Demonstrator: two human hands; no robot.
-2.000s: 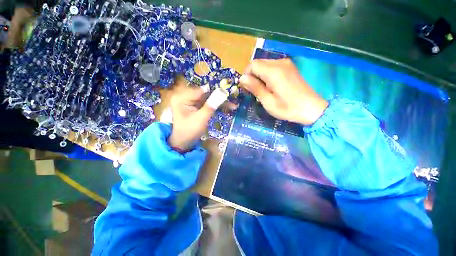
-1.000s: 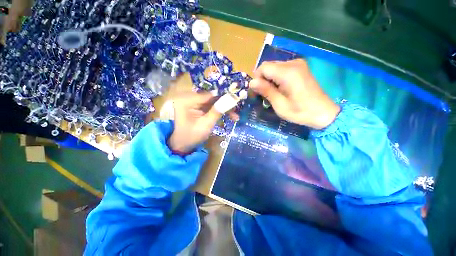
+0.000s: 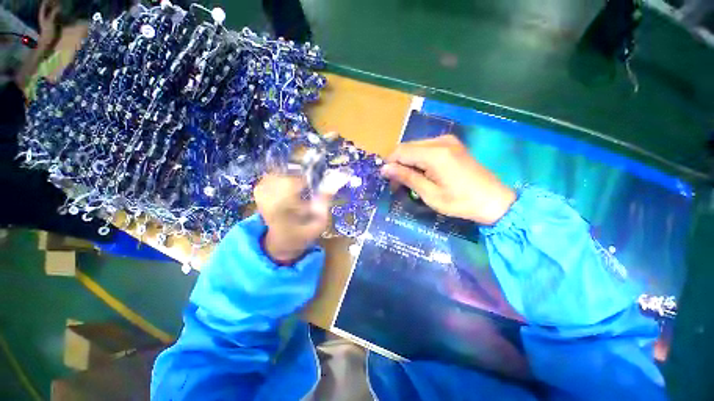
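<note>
A large tangled pile of wired blue circuit boards (image 3: 156,117) covers the left side, with pale lead wires and small round ends along its lower edge. A strip of linked blue boards (image 3: 356,160) runs from the pile to my right hand. My right hand (image 3: 450,178) pinches the strip's end between thumb and finger, above the edge of the glossy mat. My left hand (image 3: 290,215) is motion-blurred over the tan board beside the pile. A white wrap shows on its thumb. Whether it holds anything is hidden by the blur.
The glossy aurora-printed mat (image 3: 485,266) lies under my right arm. The tan board (image 3: 364,110) lies left of it. A dark item with hanging wires (image 3: 607,43) is on the green surface beyond. Another person's arm (image 3: 47,35) is at the upper left. Cardboard (image 3: 78,345) shows at the lower left.
My left hand has drawn back slightly from the strip's end and is now blurred. My right hand still pinches there. The view has shifted, and the dark item beyond has changed position.
</note>
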